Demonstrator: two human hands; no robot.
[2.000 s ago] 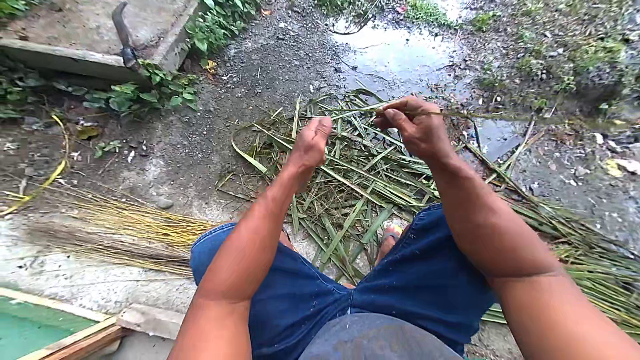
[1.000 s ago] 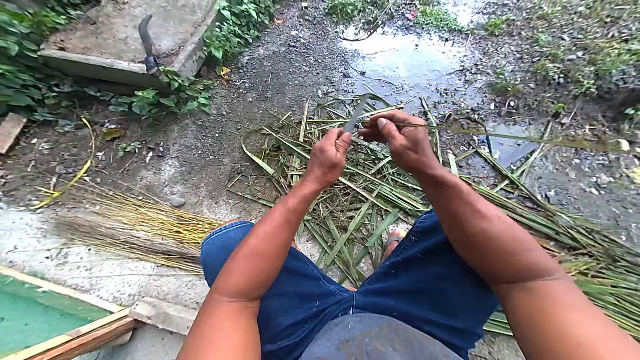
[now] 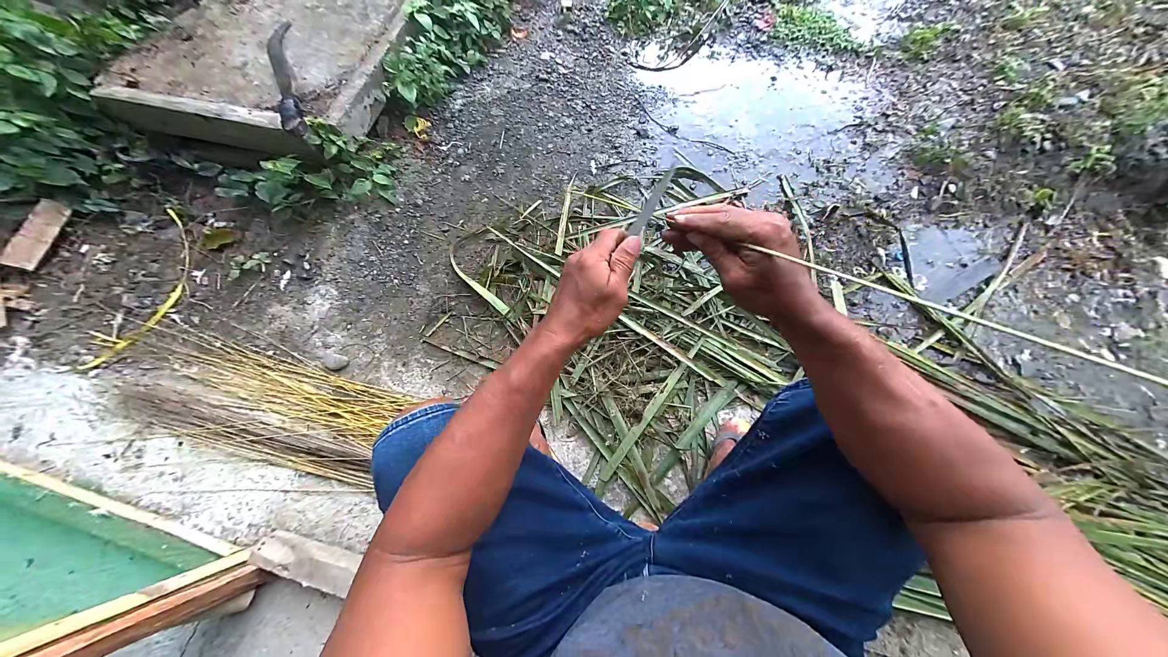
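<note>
In the head view, my left hand point(image 3: 593, 283) is closed around a small knife, whose grey blade point(image 3: 651, 203) points up and right. My right hand point(image 3: 744, 251) pinches a long thin leaf rib point(image 3: 967, 318) that runs out to the right edge; its near end lies close to the blade. The knife's handle is hidden in my left fist. Beneath both hands, cut green leaf strips point(image 3: 639, 365) lie in a loose heap between my feet.
Thin yellow ribs point(image 3: 274, 397) lie bundled at the left. Long green leaves point(image 3: 1049, 420) spread at the right. A curved blade point(image 3: 281, 68) rests by a concrete slab point(image 3: 182, 107). A wood-framed green panel point(image 3: 82, 557) sits lower left; a puddle point(image 3: 757, 100) lies ahead.
My hands have come closer together. The blade, not plain two seconds ago, shows beside my right hand. A long rib now stretches from that hand to the right edge.
</note>
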